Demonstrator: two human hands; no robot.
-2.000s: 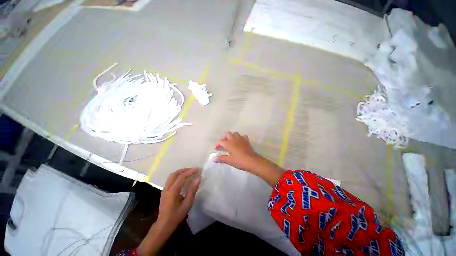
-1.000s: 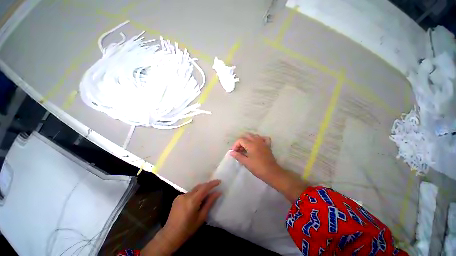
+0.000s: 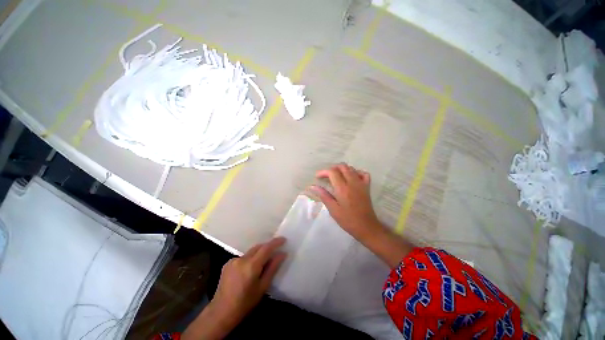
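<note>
A white fabric panel (image 3: 317, 255) lies at the table's near edge, its lower part reaching over the edge. A narrow band along its left side looks folded over. My left hand (image 3: 249, 275) rests with its fingertips on the panel's left edge. My right hand (image 3: 348, 202) is at the panel's top corner, thumb on the cloth and fingers curved on the table just beyond. Whether either hand pinches the cloth is hard to tell.
A large heap of white cords (image 3: 179, 106) lies at the left, with a crumpled scrap (image 3: 292, 97) beside it. A smaller cord bundle (image 3: 536, 182) and loose fabric (image 3: 574, 113) lie at the right, near U-shaped pieces (image 3: 558, 282). Stacked panels (image 3: 63, 265) sit below the table edge, left.
The panel's left side, raised at its lower corner two seconds ago, now lies flatter with a narrow band along it. My right hand's fingers have spread slightly at the top corner. The view has shifted.
</note>
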